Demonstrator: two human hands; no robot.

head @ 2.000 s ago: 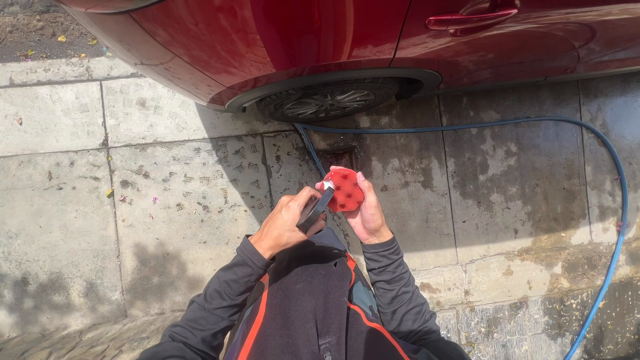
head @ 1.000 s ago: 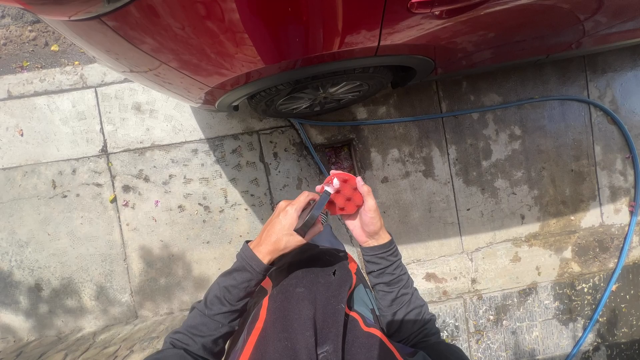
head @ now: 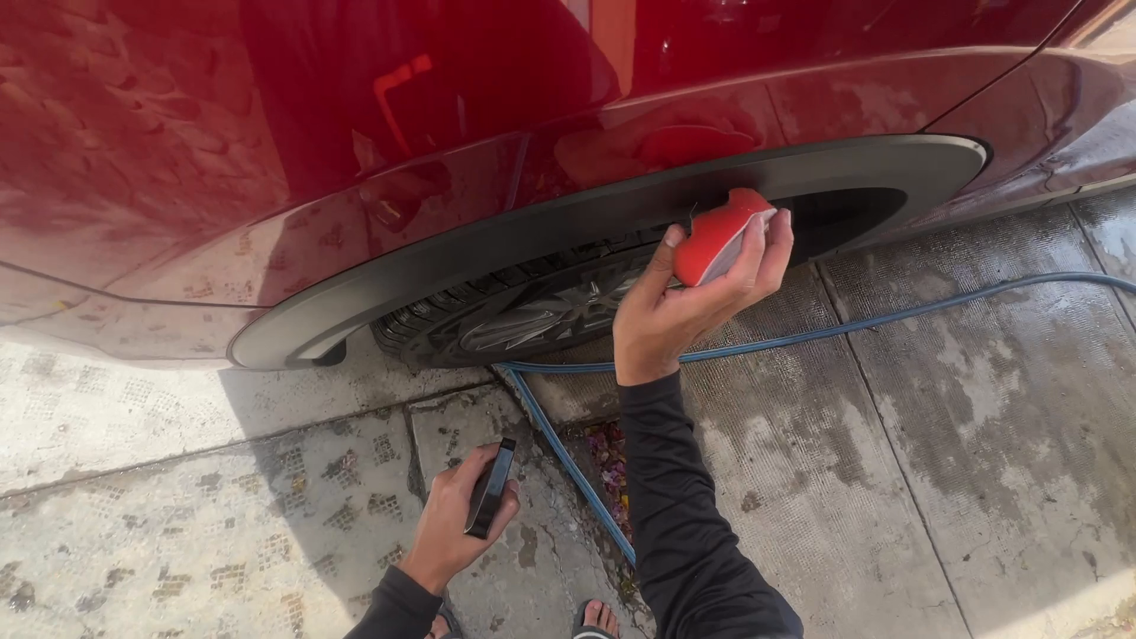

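Observation:
My right hand (head: 701,293) grips a red foam pad (head: 721,238) with a pale backing, its fingers and thumb bending it at the edges. The pad is at the dark plastic wheel-arch trim (head: 586,202) of a red car (head: 461,98); whether it touches the trim is hard to tell. Lower down, over the pavement, my left hand (head: 461,515) is closed around a slim black object (head: 490,488), possibly a bottle or tube, held at a slant. Under the arch sits the car's wheel (head: 559,311), with a dark tyre and metal spokes.
A blue hose (head: 799,335) runs along the ground by the wheel and bends toward my feet. Wet, stained paving (head: 941,417) lies to the right. A recess in the paving (head: 608,461) holds fallen petals. My sandalled foot (head: 599,617) shows at the bottom edge.
My hands were together, the black object against the pad's dark-spotted face. They are now apart, the right hand having carried the pad to the wheel arch. The view is much closer to the car.

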